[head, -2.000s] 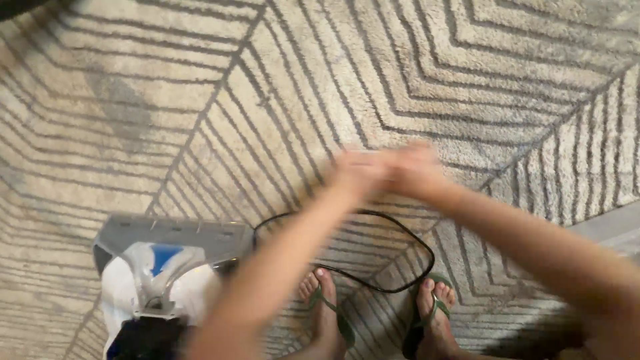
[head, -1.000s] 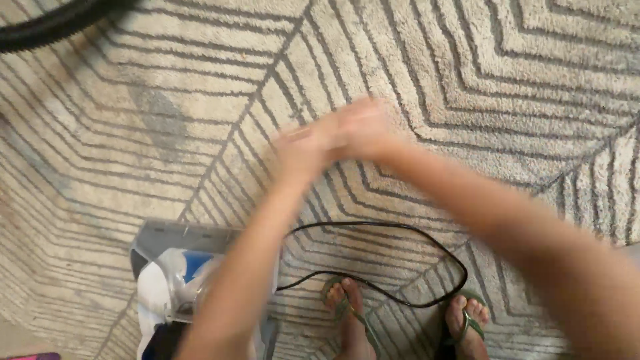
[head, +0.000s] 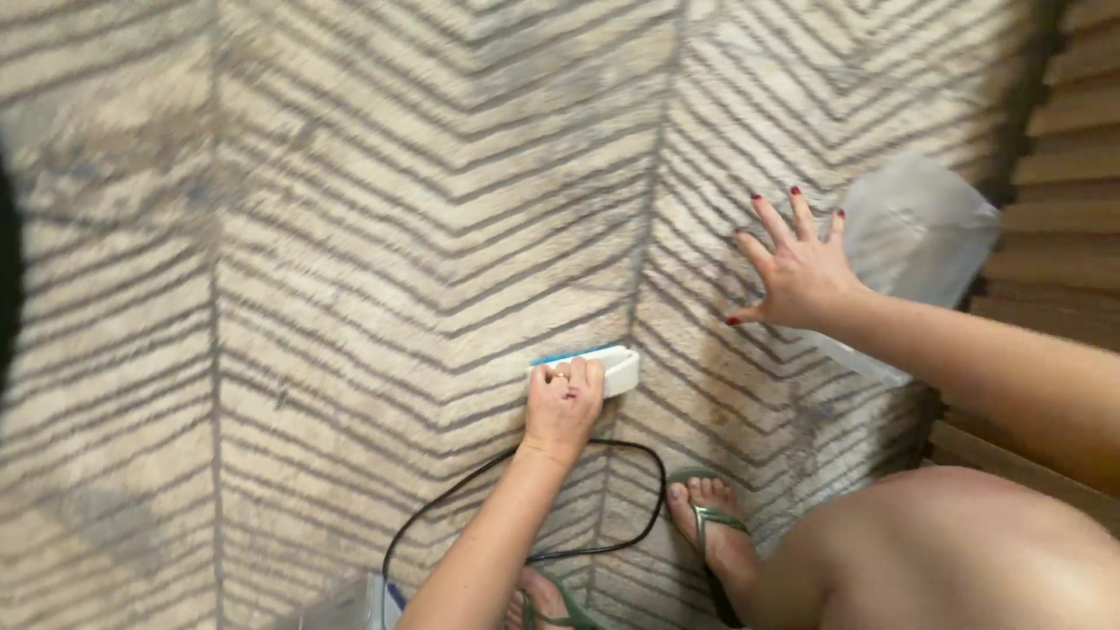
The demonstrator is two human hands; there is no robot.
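Observation:
My left hand [head: 564, 407] is closed around the handle of a white scrub brush [head: 621, 371] with a blue edge, held against the patterned carpet [head: 350, 262]. Dark and brownish stains show in places on the carpet. My right hand [head: 805, 271] is spread with fingers apart and holds nothing; it is over or on the carpet, beside a translucent plastic container or bag [head: 919, 227] that my wrist partly overlaps.
A black cord [head: 661, 490] loops on the carpet near my sandaled feet [head: 713, 516]. Part of a grey and clear machine [head: 350, 605] shows at the bottom edge. Brown slatted material [head: 1067, 192] lines the right side. A dark curved object stands at the left edge.
My hands, together in both earlier frames, are now apart, and the left one holds a white brush. The view has shifted strongly; the translucent plastic item and the brown slats now show.

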